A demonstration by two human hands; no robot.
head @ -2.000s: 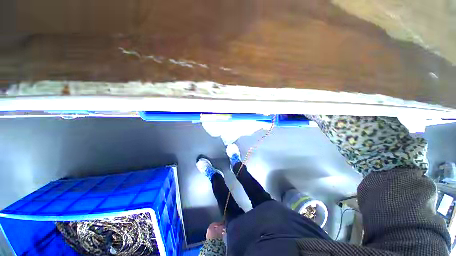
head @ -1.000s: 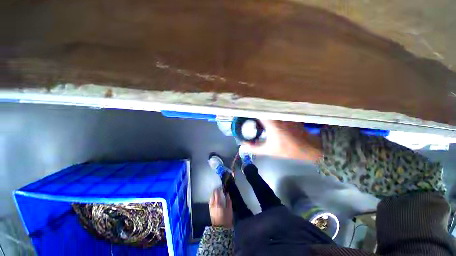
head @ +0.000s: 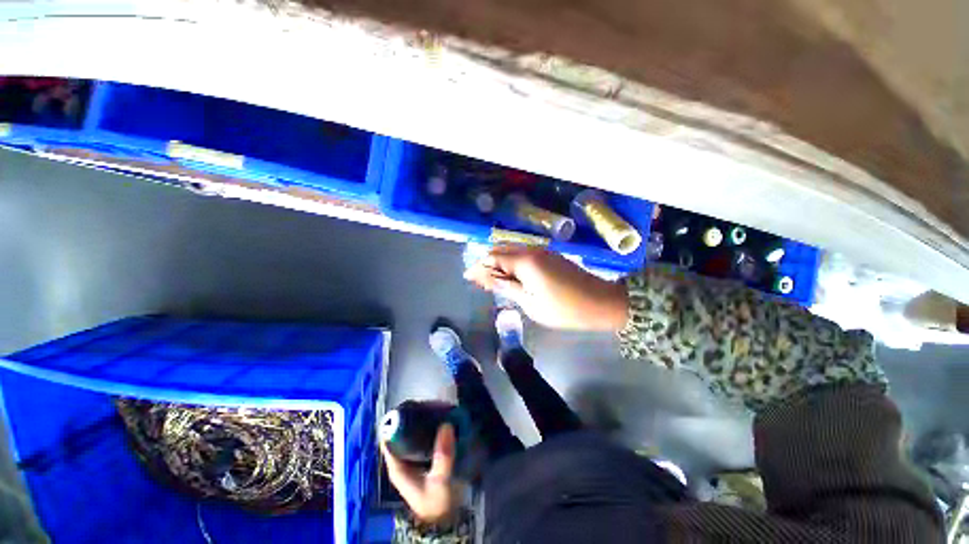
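Observation:
My left hand [head: 427, 491], at the lower middle, holds a dark thread spool [head: 427, 428] with a teal rim and a pale centre at its left end. My right hand [head: 542, 285] is stretched out at the front edge of a blue parts bin [head: 398, 189]. Its fingers are bent together beside a small pale, crinkled piece [head: 475, 255]; whether they grip it is too blurred to tell. That bin holds dark spools and two tube-like pieces with yellowish cores [head: 608, 223].
Another blue bin [head: 799, 274] at the right holds several small dark spools with pale ends. A brown-topped counter [head: 680, 80] overhangs the bins. A large blue crate [head: 213, 367] with tangled brown coils [head: 250, 452] stands at the lower left. My feet are on grey floor.
The dark spool was by my right hand under the counter edge; a dark spool is now in my left hand. The view has shifted, and the bins have come into sight.

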